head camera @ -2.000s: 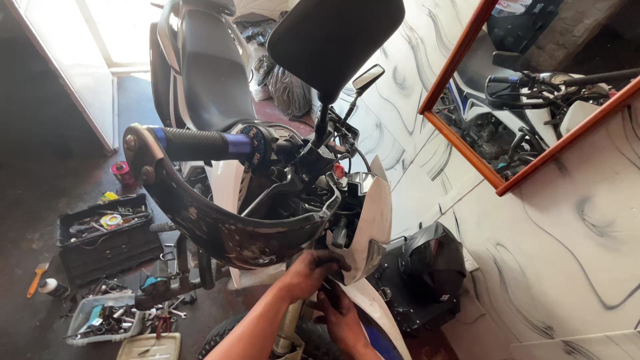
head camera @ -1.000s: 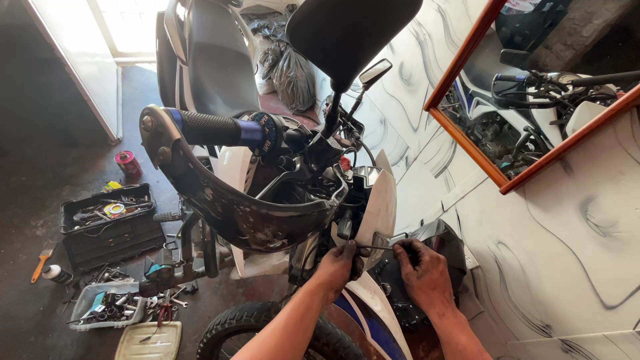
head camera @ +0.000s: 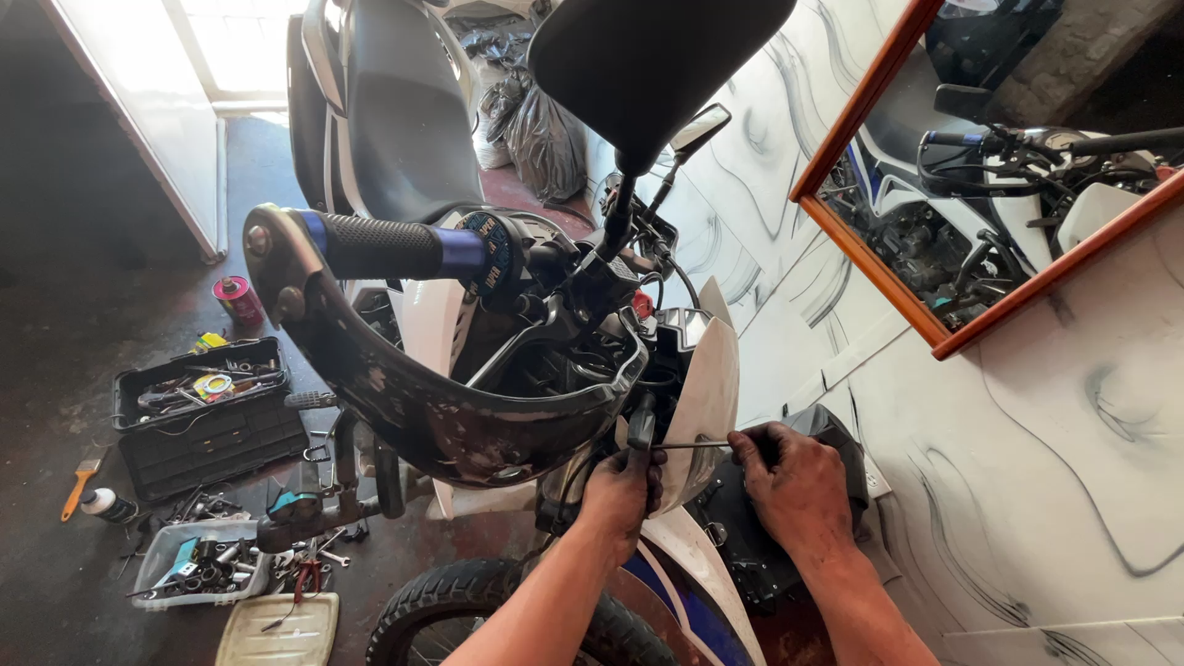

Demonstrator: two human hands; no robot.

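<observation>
A motorcycle with a black handguard [head camera: 407,388], a ribbed grip [head camera: 384,245] and a white front cowl [head camera: 708,407] stands before me. My left hand [head camera: 629,486] is closed beside the cowl, around the lower part of a dark part or handle [head camera: 641,424]; which it is cannot be told. A thin metal rod [head camera: 694,445] runs level from there across the cowl to my right hand [head camera: 786,472], whose fingertips pinch its right end. The front tire [head camera: 444,592] and blue-and-white fender [head camera: 694,573] lie below my hands.
On the floor at left are a black toolbox [head camera: 208,453], a clear bin of sockets [head camera: 199,564], a brush [head camera: 85,481], a bottle [head camera: 109,505] and a pink can [head camera: 238,301]. A wood-framed mirror [head camera: 999,185] hangs at right. A black case [head camera: 749,536] sits by the wall.
Two seconds ago both hands were close together under the cowl. My right hand has since moved right, and the thin rod now shows between the hands.
</observation>
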